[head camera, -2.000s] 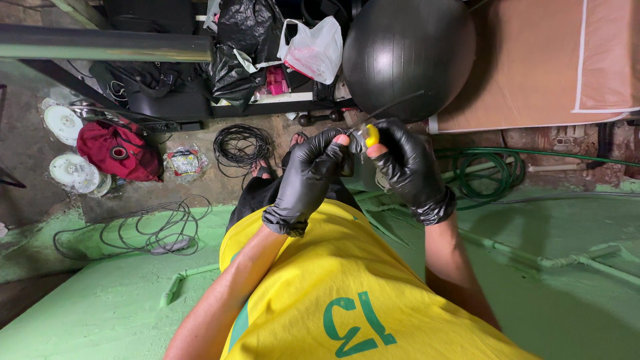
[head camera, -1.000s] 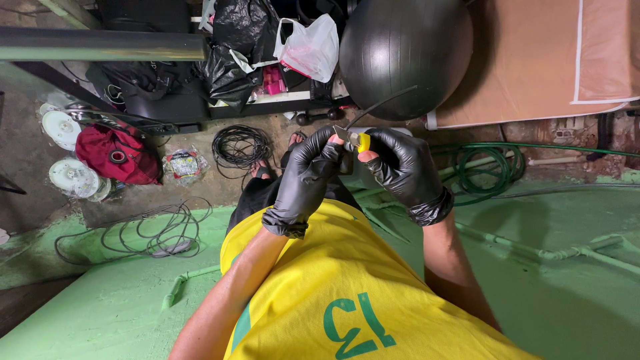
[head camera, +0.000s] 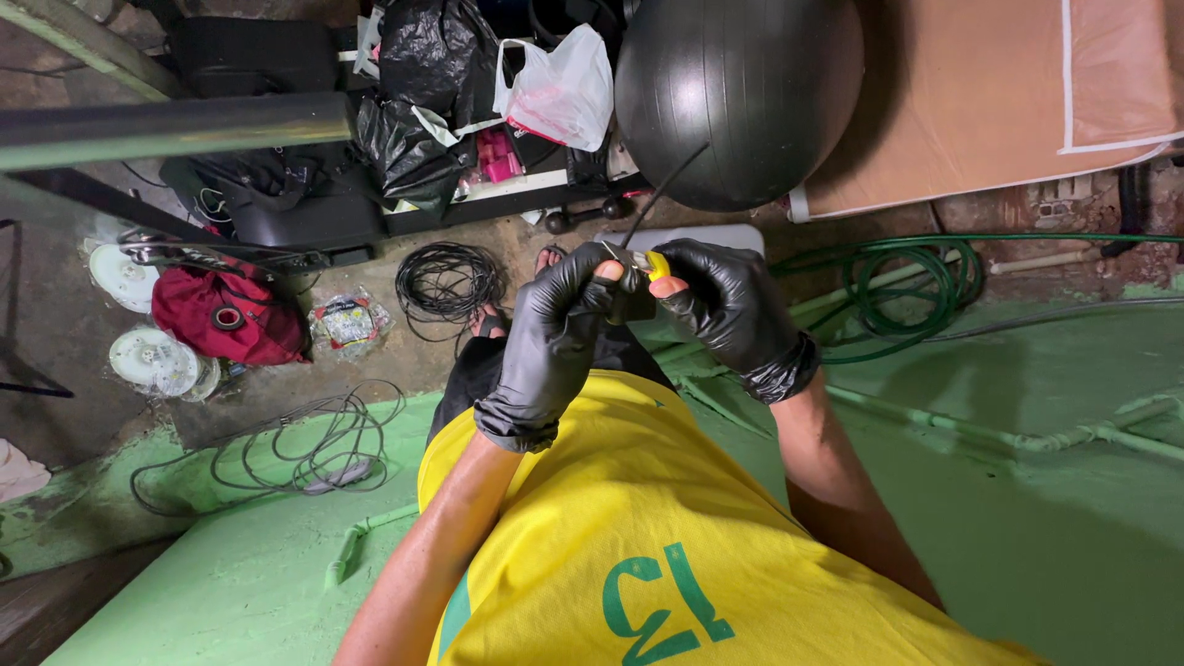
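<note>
Both my hands wear black gloves, with the thumb tips bare, and meet in front of my waist. My left hand (head camera: 560, 328) pinches the end of a thin black cable (head camera: 668, 185), which sticks up past the fingers. In my right hand (head camera: 735, 310) is a small hand tool with a yellow handle (head camera: 658, 266); its metal part lies by the left fingertips. A thin bright strand or tip shows beside the left thumb. The fingers hide most of the tool, so its exact kind cannot be told.
A coil of black cable (head camera: 444, 282) lies by my feet, left of a dumbbell (head camera: 587, 215). Beyond are a black exercise ball (head camera: 740, 92) and plastic bags (head camera: 560, 88). A red bag (head camera: 227, 310) and white spools (head camera: 153, 361) lie left, a green hose (head camera: 911, 287) right.
The black cable's free end now points more steeply upward than one second ago. Both hands stay close together at the tool.
</note>
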